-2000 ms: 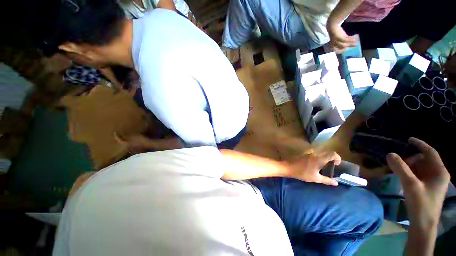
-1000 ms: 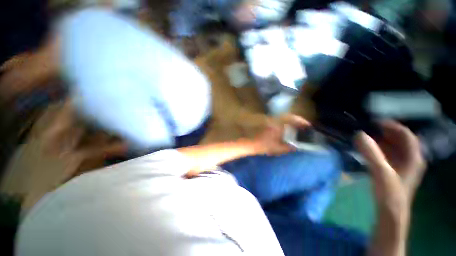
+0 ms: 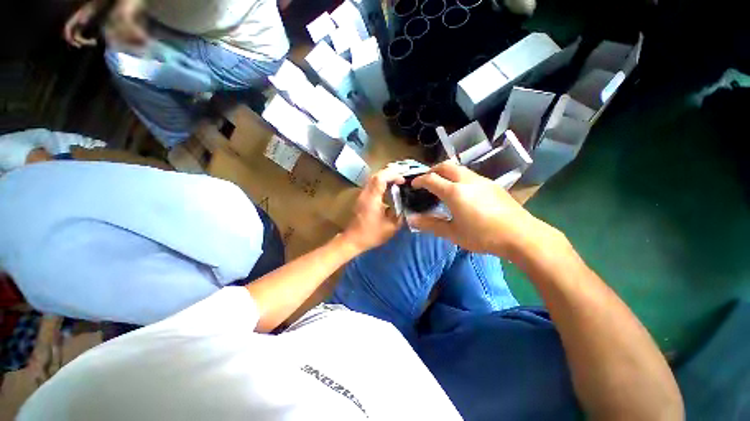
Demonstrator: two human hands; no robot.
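An open carton (image 3: 415,222) with raised white flaps is above my knees. My left hand (image 3: 376,210) grips its left side. My right hand (image 3: 465,205) is at its mouth, with the fingers on a black tube-shaped product (image 3: 421,196) that sits in the mouth. How deep the product sits is hidden by my fingers. More open cartons (image 3: 514,156) stand just beyond my right hand. A cluster of black tubes (image 3: 417,27) with pale rings stands at the top centre.
White and pale-blue cartons (image 3: 317,119) stand in rows on brown cardboard (image 3: 238,156) ahead. A person in a light blue shirt (image 3: 131,234) bends close at my left. Another person (image 3: 197,57) sits at the upper left. Green floor (image 3: 650,214) lies to the right.
The view has swung right. My right hand, earlier apart on the right with a dark product, is now at the mouth of the carton in my left hand, and the dark product is there.
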